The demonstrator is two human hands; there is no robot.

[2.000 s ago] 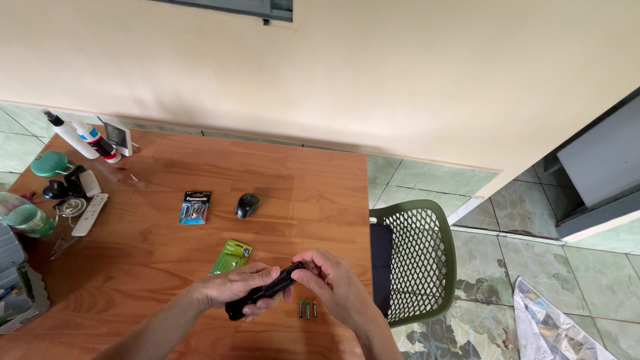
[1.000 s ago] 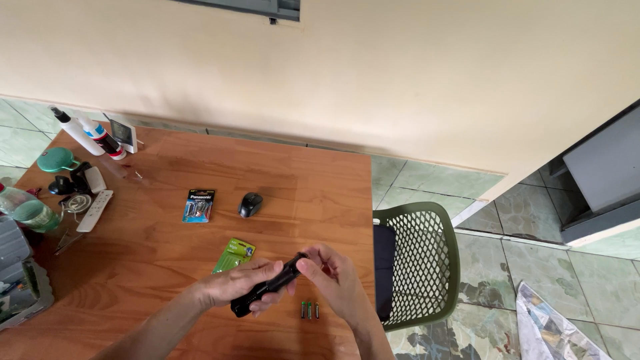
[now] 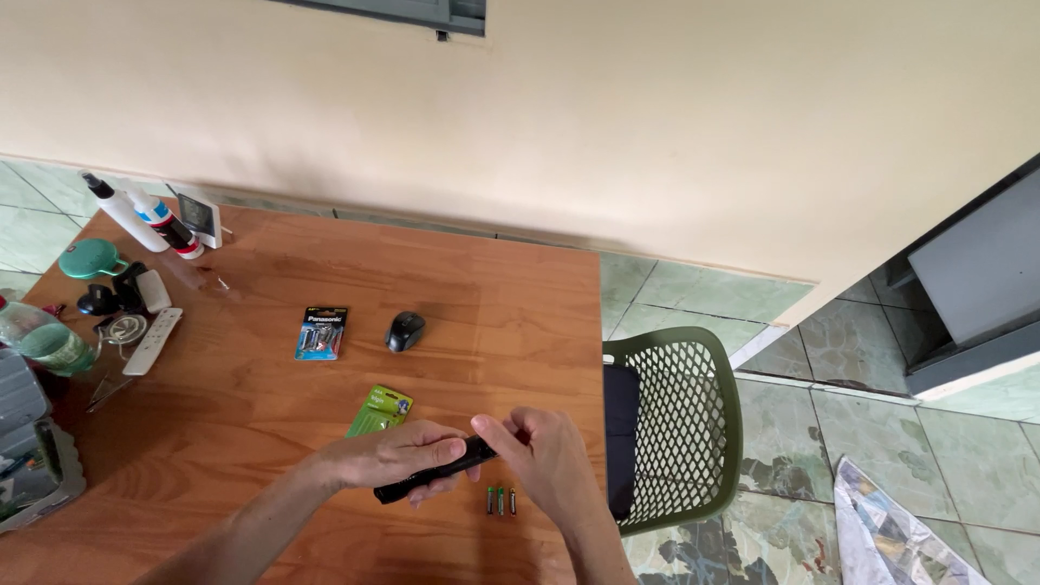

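Note:
A black flashlight-like cylinder [image 3: 431, 473] lies across my left hand [image 3: 398, 459], whose fingers are wrapped round it with the thumb on top. At the cylinder's right end, my right hand [image 3: 540, 455] grips the tip between thumb and fingers. Three small batteries [image 3: 500, 501] lie side by side on the wooden table just below and between my hands. Behind my left hand is a green battery blister pack [image 3: 380, 410], partly hidden by that hand. Further back lie a blue Panasonic battery pack [image 3: 321, 334] and a black computer mouse [image 3: 405, 331].
On the table's left side are a white remote control [image 3: 153, 341], a plastic bottle [image 3: 49, 341], a teal round case [image 3: 91, 258], two white bottles [image 3: 134, 219] and a grey toolbox [image 3: 61, 463]. A green mesh-backed chair [image 3: 691, 422] stands against the right edge.

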